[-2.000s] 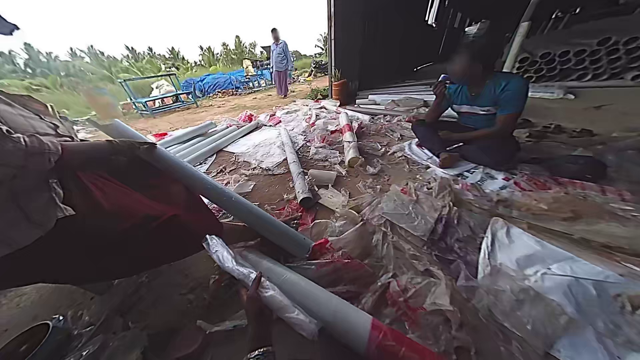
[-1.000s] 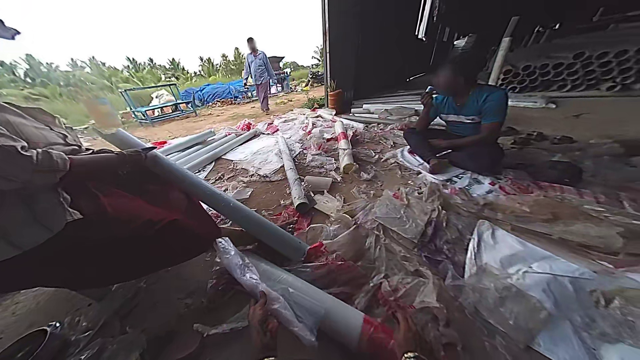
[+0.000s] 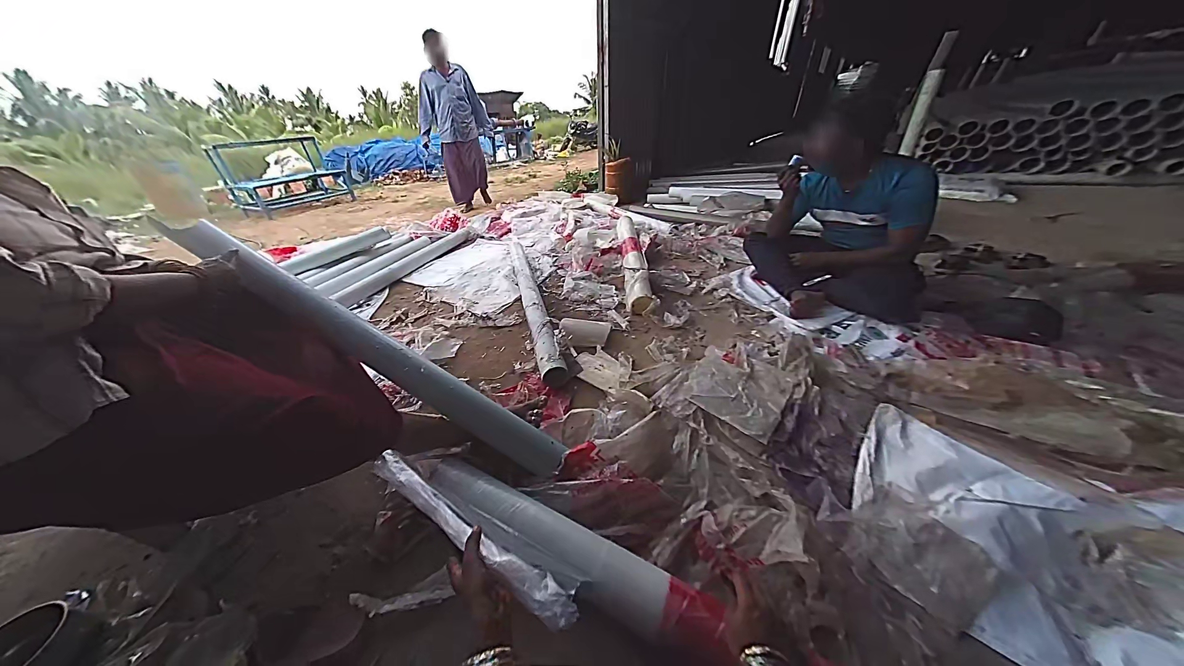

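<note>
A grey plastic pipe [image 3: 573,546] with a red wrapped section [image 3: 694,615] lies slanting in front of me. My left hand [image 3: 481,587] is on a rolled clear plastic film [image 3: 481,541] that lies along the pipe's near side; its fingers curl at the film's edge. At the red section, my right hand [image 3: 747,606] touches the far side of the pipe, its fingers partly hidden in shadow. Both wrists carry bangles. Just beyond, a second grey pipe [image 3: 398,361] slopes down to the ground, held at its upper part by a person beside me at left.
Crumpled clear and red plastic sheeting [image 3: 740,398] covers the ground. Several pipes [image 3: 370,264] lie further off. One person [image 3: 860,231] sits cross-legged at right; another [image 3: 453,120] is on foot near the blue metal frame [image 3: 277,176]. Stacked pipes [image 3: 1064,139] stand behind.
My right hand has come into view and rests at the red section. My left hand stays by the film roll. The person in the background has walked nearer.
</note>
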